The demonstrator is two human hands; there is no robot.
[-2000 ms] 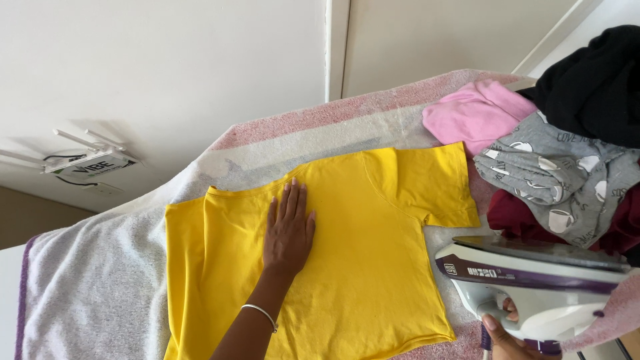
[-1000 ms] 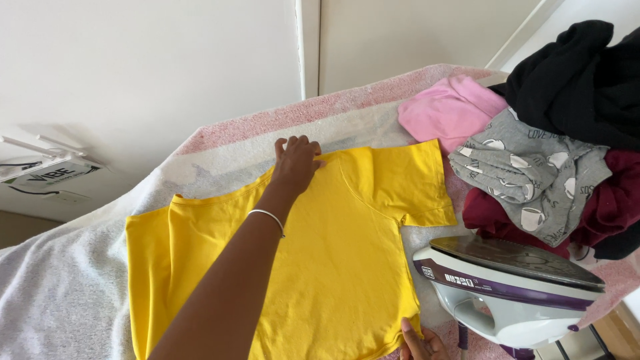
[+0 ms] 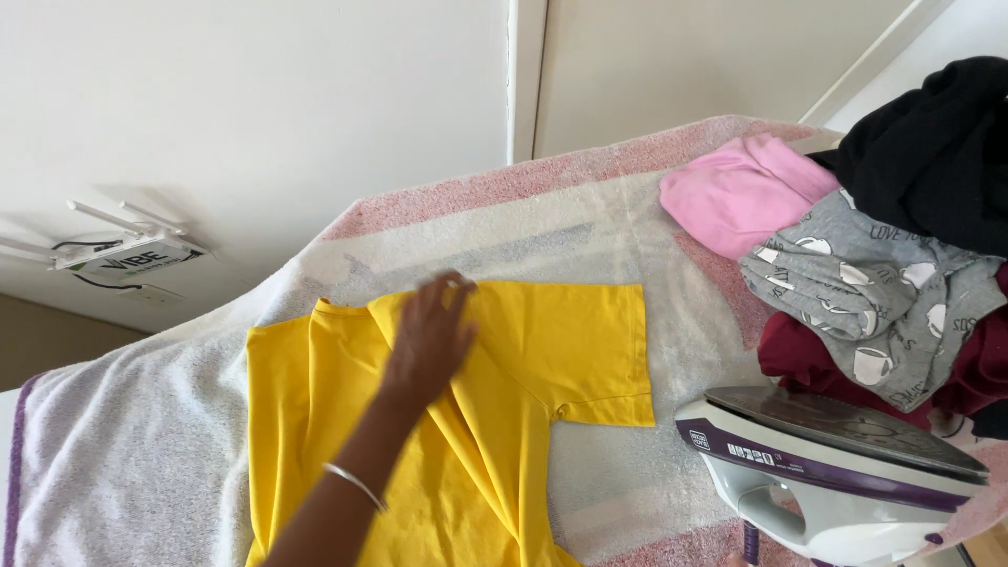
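A yellow short-sleeved T-shirt (image 3: 583,339) lies on the towel-covered board, with loose folds running down its body. My left hand (image 3: 433,335), a silver bangle on its wrist, is at the shirt's upper edge near the shoulder; it is blurred, and whether its fingers pinch the cloth is unclear. A white and purple steam iron (image 3: 835,480) rests on its side at the lower right, its soleplate facing the clothes pile. Of my right hand only a sliver of skin (image 3: 737,561) may show at the bottom edge below the iron; what it does is hidden.
A pile at the right holds a pink garment (image 3: 744,193), a grey printed garment (image 3: 882,291), black clothing (image 3: 929,157) and dark red clothing (image 3: 803,362). A striped towel (image 3: 157,441) covers the board, which stands against a white wall. A white router (image 3: 134,248) with antennas hangs at the left.
The iron, held by my right hand two seconds ago, now rests released. My right hand has left the shirt's lower right corner. The shirt's body, flatter before, has bunched into folds.
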